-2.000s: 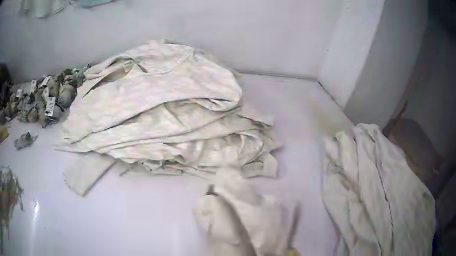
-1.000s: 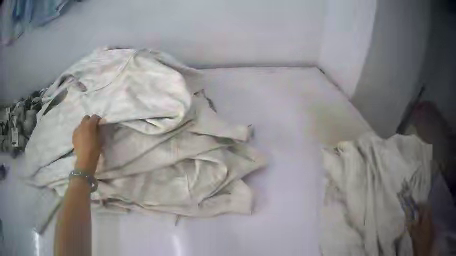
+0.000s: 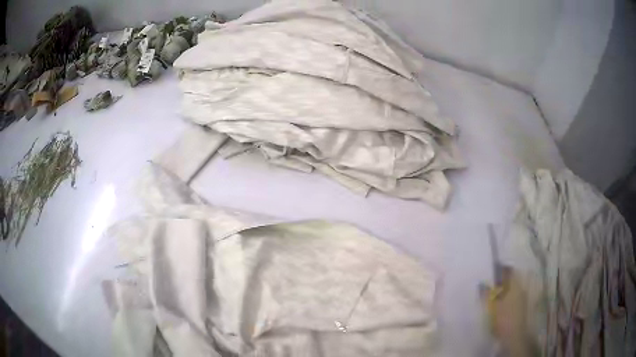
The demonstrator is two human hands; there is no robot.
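A pale off-white garment piece [image 3: 314, 279] lies spread and creased on the white table [image 3: 279, 192] nearest to me, cut off by the bottom edge. My right hand [image 3: 515, 314] is blurred, to the right of this piece. It holds scissors [image 3: 495, 261] with yellow handles, the slim blade pointing up and away from me. Whether the blades are open I cannot tell. My left hand is not in view. A small shiny patch [image 3: 340, 325] shows on the near piece.
A large heap of the same cloth [image 3: 300, 90] lies behind. More cloth [image 3: 572, 258] hangs over the right table edge. Thin green-yellow strips [image 3: 42, 178] lie at left. Rolled green lumps with white labels [image 3: 143, 59] line the back left, near a small green lump [image 3: 101, 101].
My left hand, on the heap one second ago, is out of view. A garment piece now lies spread in front. My right hand with the scissors has moved left from the hanging cloth.
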